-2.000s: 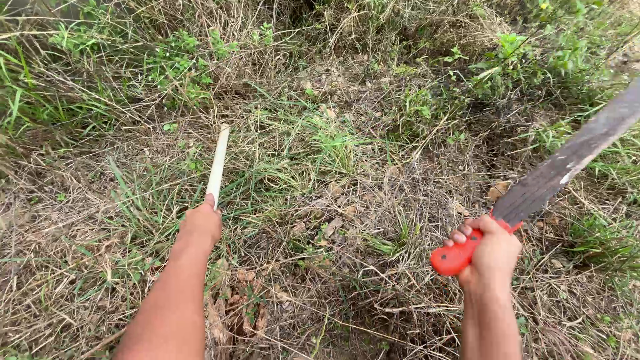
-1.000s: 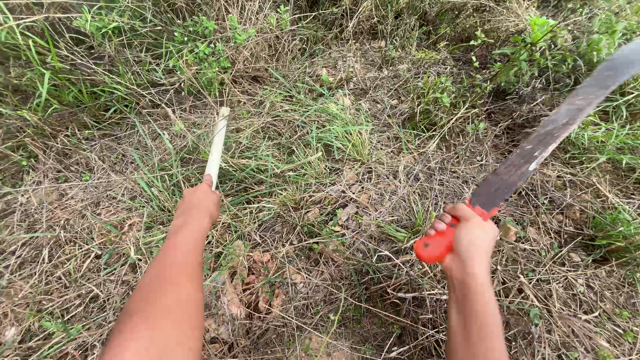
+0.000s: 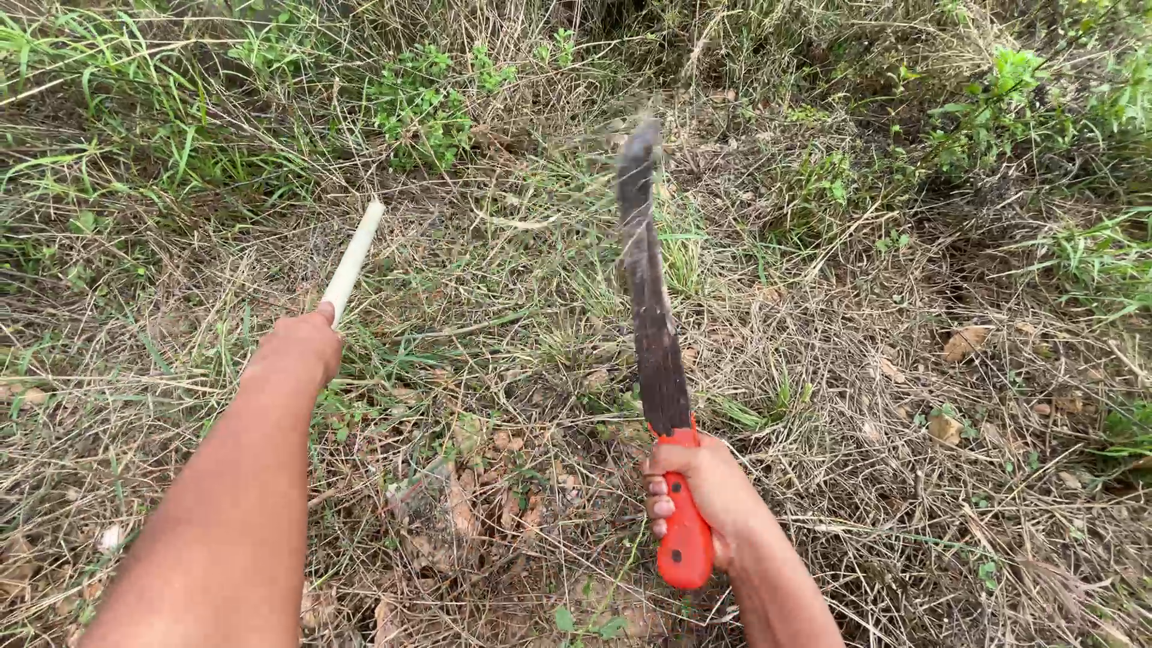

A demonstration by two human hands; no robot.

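Observation:
My right hand (image 3: pixel 706 499) is closed around the red handle of a machete (image 3: pixel 657 351). The dark, worn blade points away from me, and its blurred tip is among grass stems (image 3: pixel 670 234) in the middle of the view. Loose bits of grass show around the tip. On the left, my left hand (image 3: pixel 297 351) grips a pale, straight stick (image 3: pixel 354 261) by its near end, with the far end pointing forward over dry grass. Blade and stick are apart.
Dry, flattened grass (image 3: pixel 864 432) covers the ground between the hands and to the right. Leafy green weeds (image 3: pixel 423 108) and taller grass (image 3: pixel 171 135) stand at the back left. More weeds (image 3: pixel 999 99) grow at the back right. Small stones (image 3: pixel 945 427) lie on the right.
The machete has swung leftward from the right side, where its blade pointed to the upper right, to the middle. My left hand still holds the stick.

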